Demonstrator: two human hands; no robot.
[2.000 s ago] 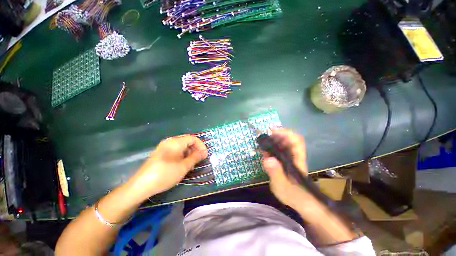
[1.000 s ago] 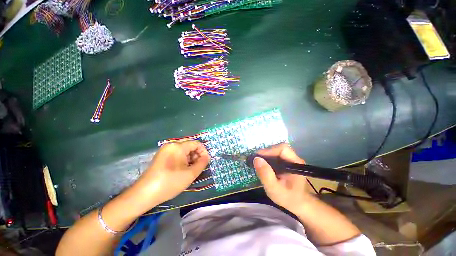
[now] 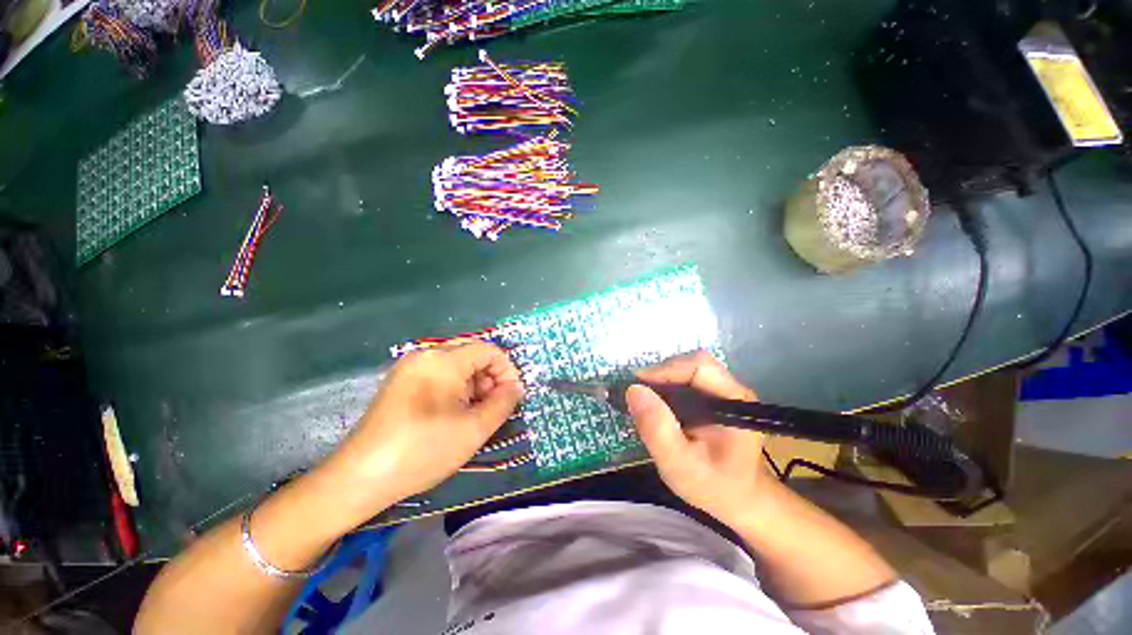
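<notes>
A green PCB panel (image 3: 621,329) lies flat near the table's front edge, with connector leads (image 3: 497,461) along its left side. My left hand (image 3: 449,399) is at the panel's left edge, fingertips pinched together over the leads; what exactly they pinch is hidden, likely a lead. My right hand (image 3: 701,428) is closed around the black soldering iron (image 3: 795,419). The iron's tip points left and meets the panel close to my left fingertips. Solder wire cannot be made out.
Two lead piles (image 3: 512,186) lie beyond the panel, a single lead (image 3: 252,246) and spare panel (image 3: 139,180) at left. The cleaning pot (image 3: 857,208), sponge (image 3: 1075,99) and black cords are right. Bundled leads (image 3: 233,84) and wired panels (image 3: 497,15) lie at the far side.
Since the first frame, the iron has swung from the panel's upper right to its left edge beside my left fingertips. The view has shifted. Over the last second the hands barely moved.
</notes>
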